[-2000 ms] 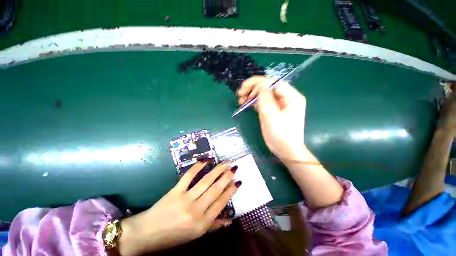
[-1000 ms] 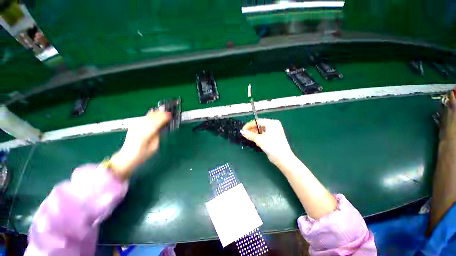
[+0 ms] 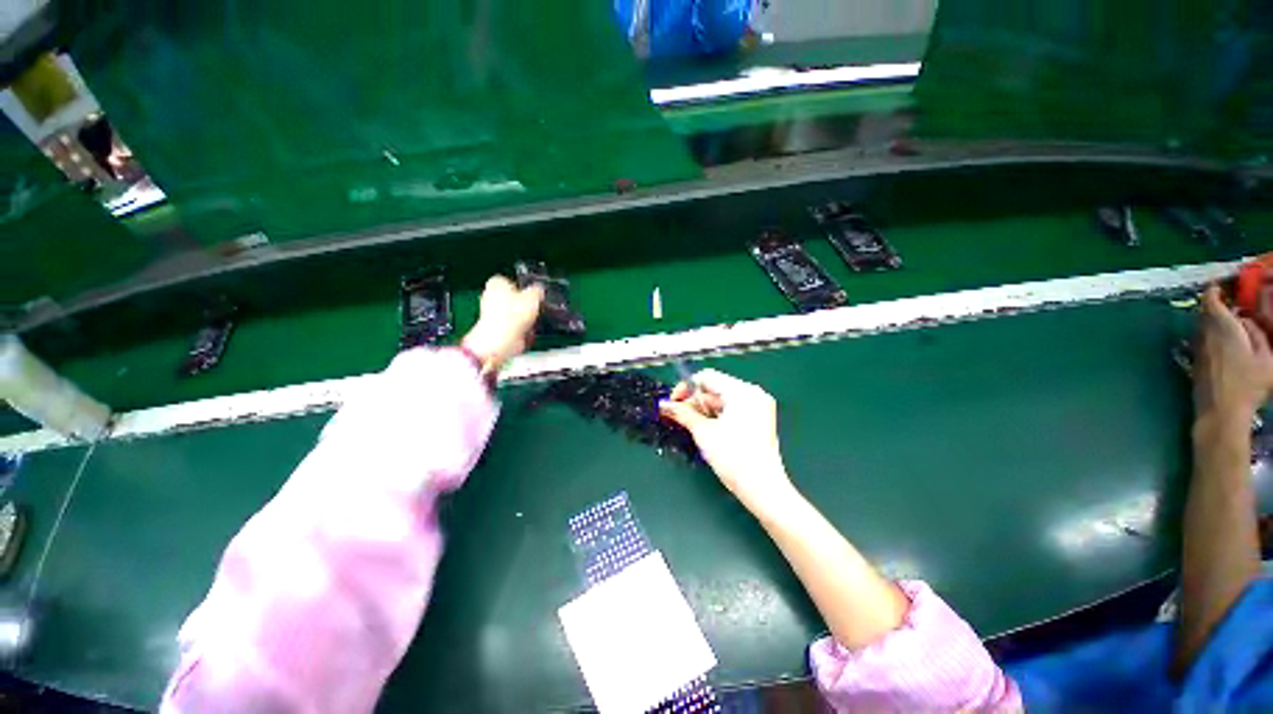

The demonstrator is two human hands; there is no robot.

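Observation:
My left hand [image 3: 505,318] reaches over the white rail to the green belt, its fingers closed at the left edge of a dark open phone assembly [image 3: 556,301], partly covering it. My right hand [image 3: 729,426] is over the right end of the black scraps, shut on the tweezers [image 3: 683,373], whose tip points away and is blurred. On the bench below lies a sheet of small pale pads [image 3: 610,537], its middle covered by a white sheet [image 3: 639,635].
Other phone assemblies lie on the belt, one left of my left hand [image 3: 425,307] and one right [image 3: 797,271]. A small white strip [image 3: 658,303] lies between. Black scraps [image 3: 603,398] are heaped by the rail [image 3: 838,320]. Another person's arm [image 3: 1222,460] is at the far right.
My left hand has let go of the phone assembly it carried, which now lies on the belt, and has moved right to another. My right hand stays by the scraps with the tweezers.

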